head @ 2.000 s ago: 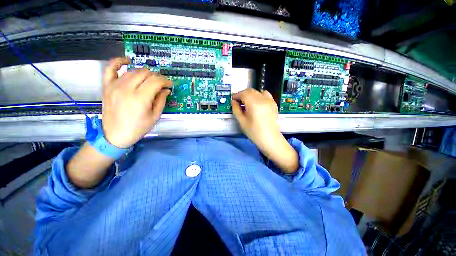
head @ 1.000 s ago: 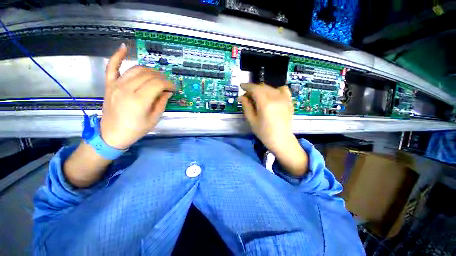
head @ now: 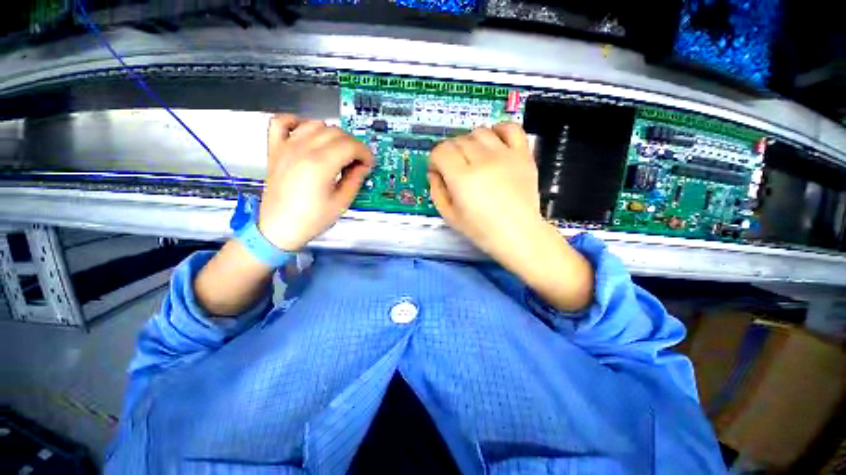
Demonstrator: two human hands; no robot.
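A green circuit board (head: 408, 111) lies between the two conveyor rails in front of me, with a green terminal row along its far edge and a small red-white block at its far right corner. My left hand (head: 314, 181) is at the board's left edge, fingers curled, thumb and index fingertips close together. My right hand (head: 487, 181) is over the board's right part, fingers bent down and hiding that part. Whether either hand holds a small component cannot be told. A light blue wrist strap (head: 262, 243) is on my left wrist, with a thin blue cord (head: 167, 107).
A second green board (head: 691, 176) lies further right between the rails. The near rail (head: 390, 237) runs between my body and the boards. Bins with blue parts (head: 728, 42) stand beyond the far rail. A brown carton (head: 784, 399) is at the lower right.
The boards, rails and carton appear further right in the view. My right hand has moved left from the board's right edge onto the board, closer to my left hand. My left index finger is less extended.
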